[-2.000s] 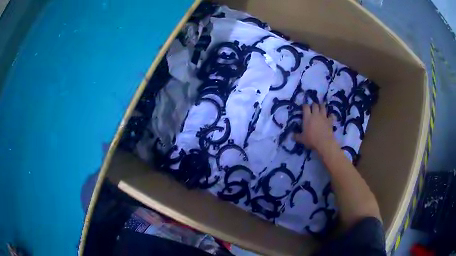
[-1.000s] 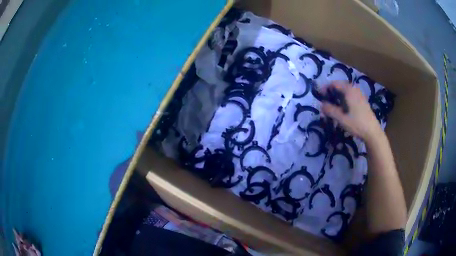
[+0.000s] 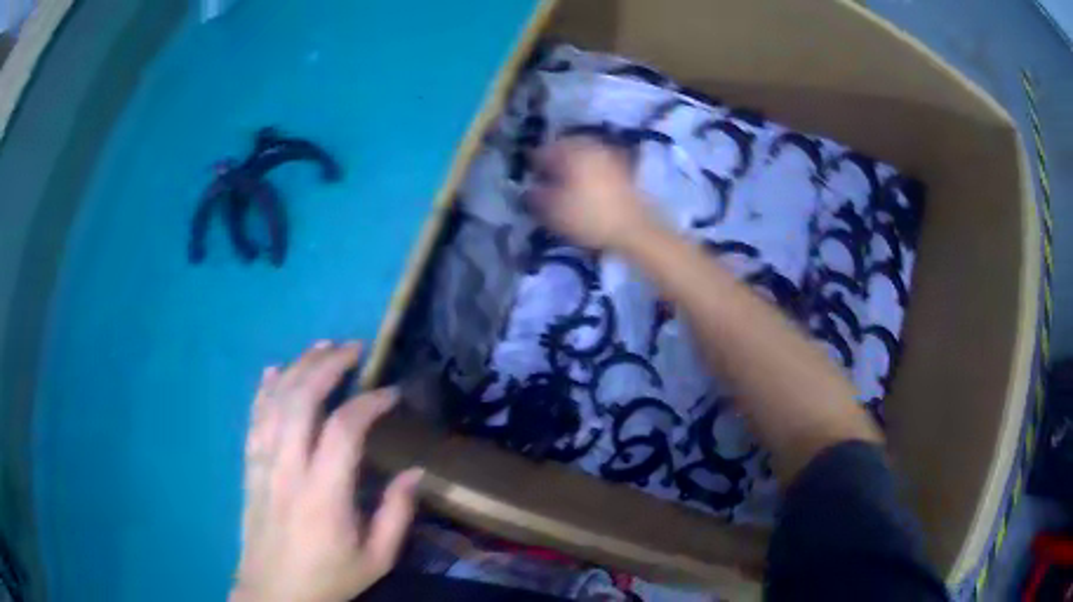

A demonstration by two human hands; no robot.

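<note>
A brown carton holds many black C-shaped yokes lying on white sheets. My right hand is inside the carton, over the yokes at its upper left. It is blurred, and whether it grips a yoke cannot be told. My left hand is at the carton's near left corner, fingers apart, with fingertips at the cardboard edge. It holds no yoke. A few loose yokes lie together on the blue-green bench left of the carton.
The blue-green bench surface runs along the carton's left side. Yellow-black floor tape runs past the carton's right side. A red object is at the lower right edge.
My right hand has moved left across the carton. My left hand has come into view at the carton's corner. A few yokes now lie on the bench.
</note>
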